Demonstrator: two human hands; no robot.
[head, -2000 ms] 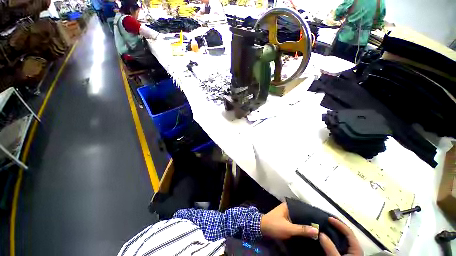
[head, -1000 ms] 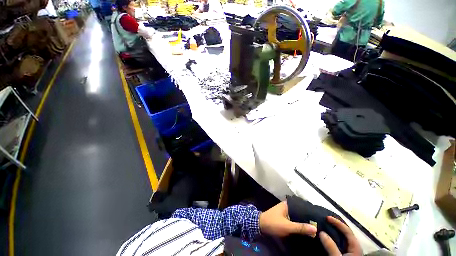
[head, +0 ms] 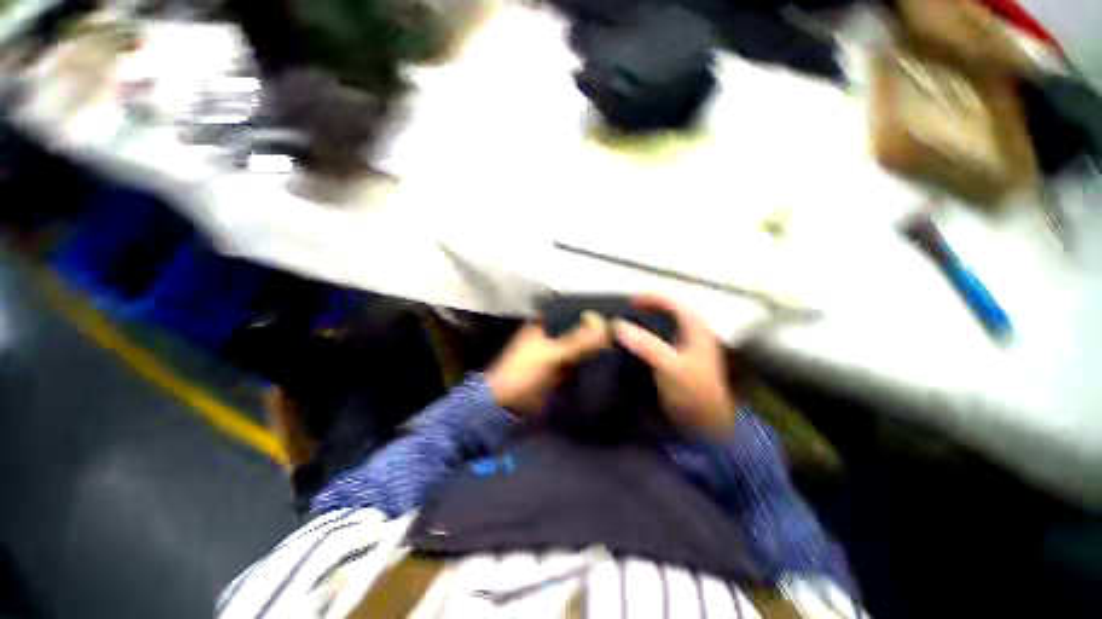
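The frame is blurred. A black bag panel [head: 604, 311] is held over the lap, in front of the table edge. My left hand [head: 540, 360] grips its left side, with the thumb on its face. My right hand [head: 683, 363] grips its right side, with the thumb near its middle. A small pale-gold spot shows between the two thumbs; whether it is a fitting or a fingertip I cannot tell. Both hands are bare and their lower fingers are hidden by the panel.
The work board's dark front edge [head: 659, 273] lies just beyond my hands. The black panel stack [head: 647, 73] stands behind it. A blue-handled hammer [head: 961, 281] and brown cardboard box [head: 949, 115] are at right. The dark press [head: 338, 115] is at upper left, blue crates [head: 133, 260] below.
The view has swung down and to the right. The hands and panel now show near the middle, and the hammer's blue handle and the cardboard box have come into view. Both hands still hold the panel.
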